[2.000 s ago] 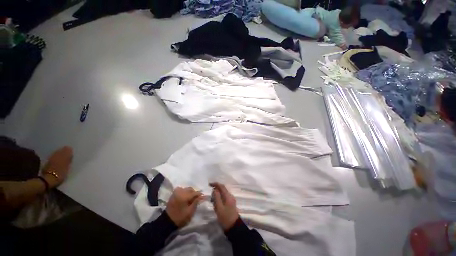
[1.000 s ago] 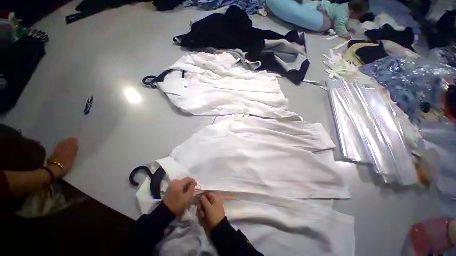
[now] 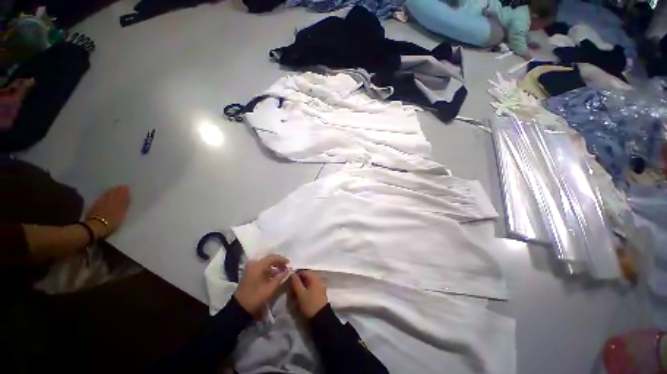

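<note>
A white shirt (image 3: 387, 234) lies spread on the pale table in front of me, its collar end at the left. A black hanger (image 3: 213, 246) shows its hook at the collar. My left hand (image 3: 261, 283) pinches the front edge of the shirt near the collar. My right hand (image 3: 308, 292) is close beside it, its fingertips on the same edge. What lies between the fingertips is too small to tell. A second white shirt (image 3: 336, 124) on a black hanger lies beyond the first.
Black and grey garments (image 3: 351, 44) lie beyond the shirts. Flat shiny clear bags (image 3: 548, 190) lie at the right, near blue garments under plastic (image 3: 614, 120). Small dark snips or a pen (image 3: 148, 142) lies at left. Another person's hand (image 3: 110, 209) rests on the left edge. A baby lies at the far side.
My hands have come close together on the front edge; my right hand was farther right and more open before. The view has shifted a little, moving the table's things rightward in the picture.
</note>
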